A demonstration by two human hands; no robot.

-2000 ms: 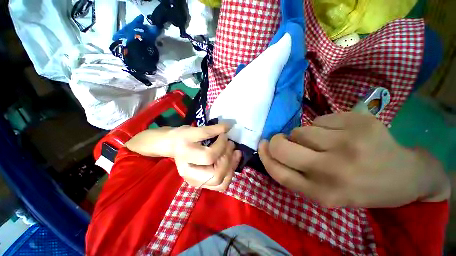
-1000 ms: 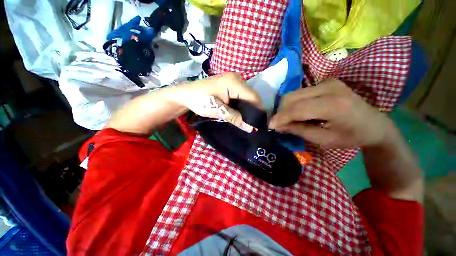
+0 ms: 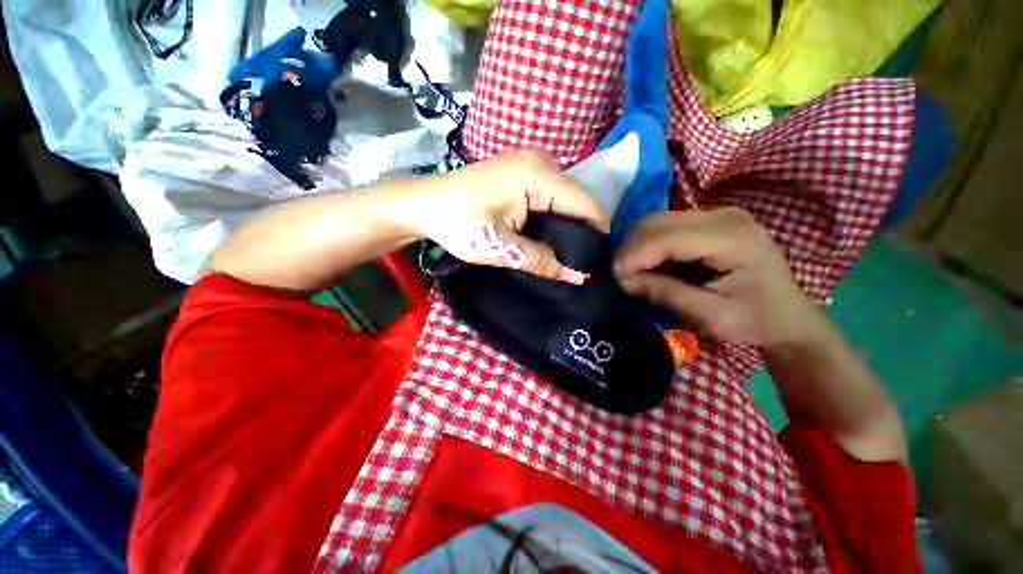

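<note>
The plush shark body [image 3: 645, 168], blue with a white belly, lies on the gingham apron over my lap, its tail end pointing away. Its black end panel [image 3: 561, 331] faces up towards me, with a small white two-ring logo. An orange tab [image 3: 681, 346] shows at the panel's right edge. My left hand [image 3: 510, 219], with a white and red tape at the thumb, pinches the black fabric at the panel's far edge. My right hand [image 3: 712, 264] has its fingertips together at the same edge, just right of the left thumb. A needle or thread cannot be made out.
A white sack [image 3: 185, 207] at the upper left bears blue and black shark pieces [image 3: 294, 112]. A yellow bag [image 3: 825, 51] is at the upper right. The red stool [image 3: 406, 286] shows partly beside my left forearm. The green floor [image 3: 897, 325] lies at the right.
From two seconds ago, the shark has been turned so the black panel faces up, and both hands have shifted to its far edge. In the last second the hands moved only slightly.
</note>
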